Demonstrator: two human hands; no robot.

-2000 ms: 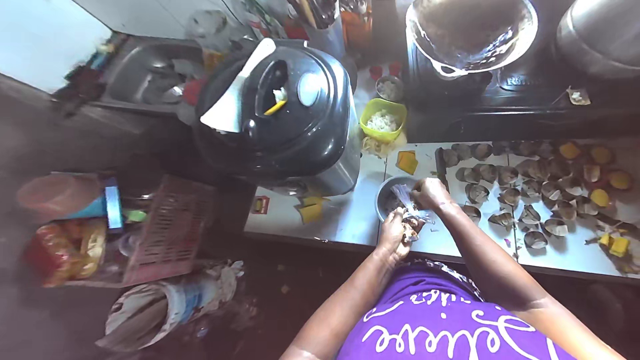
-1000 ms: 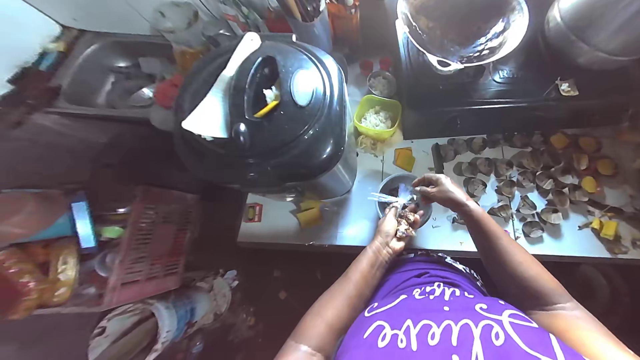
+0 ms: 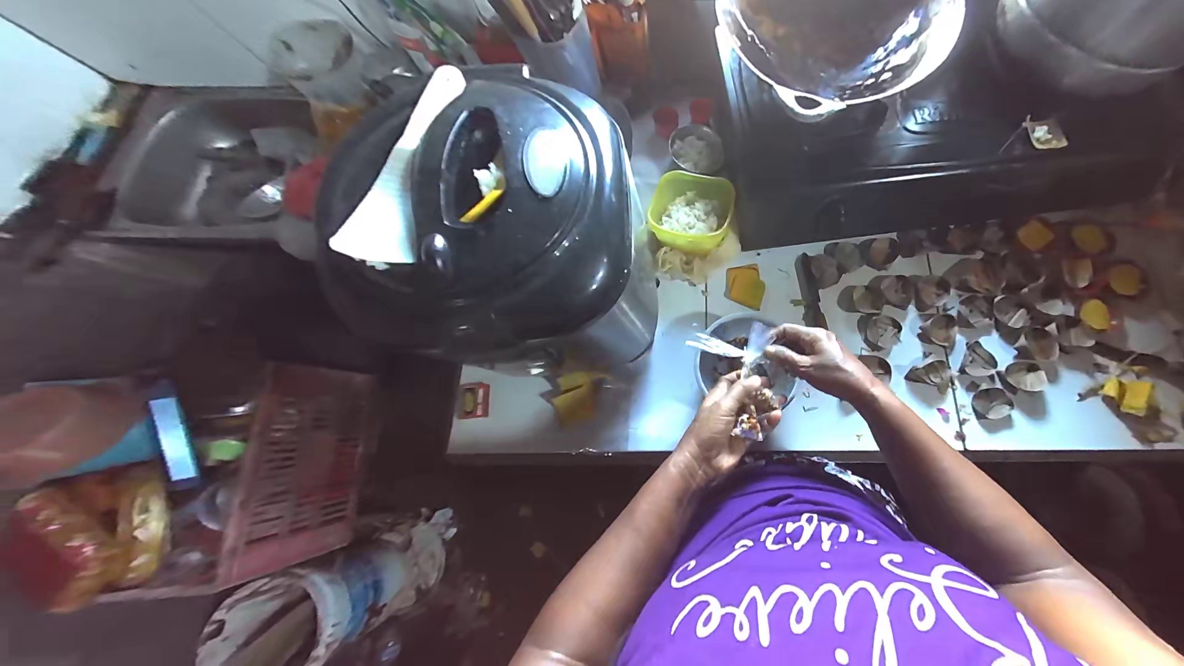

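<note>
My left hand (image 3: 724,421) grips the lower part of a small clear plastic bag (image 3: 758,407) with brown and whitish food in it. At the bag's gathered neck, my right hand (image 3: 814,356) pinches the thin plastic between thumb and fingers. Loose clear plastic ends stick out to the left above the hands. Both hands are over the near side of a round metal bowl (image 3: 710,333), whose contents are mostly hidden. Right of the hands, many small dark cups (image 3: 992,402), apparently folded from leaves, stand on the white tiled counter (image 3: 832,435).
A large black-lidded cooker (image 3: 555,250) with a white paddle (image 3: 398,185) on top stands at the left. A yellow-green container (image 3: 694,236) of white food sits behind the bowl. A wok (image 3: 851,92) rests on the black stove. A red crate (image 3: 296,472) is at lower left, below the sink (image 3: 157,166).
The bag remains in my left hand. My right hand has shifted at its neck, and the plastic ends now point left. The view has moved slightly.
</note>
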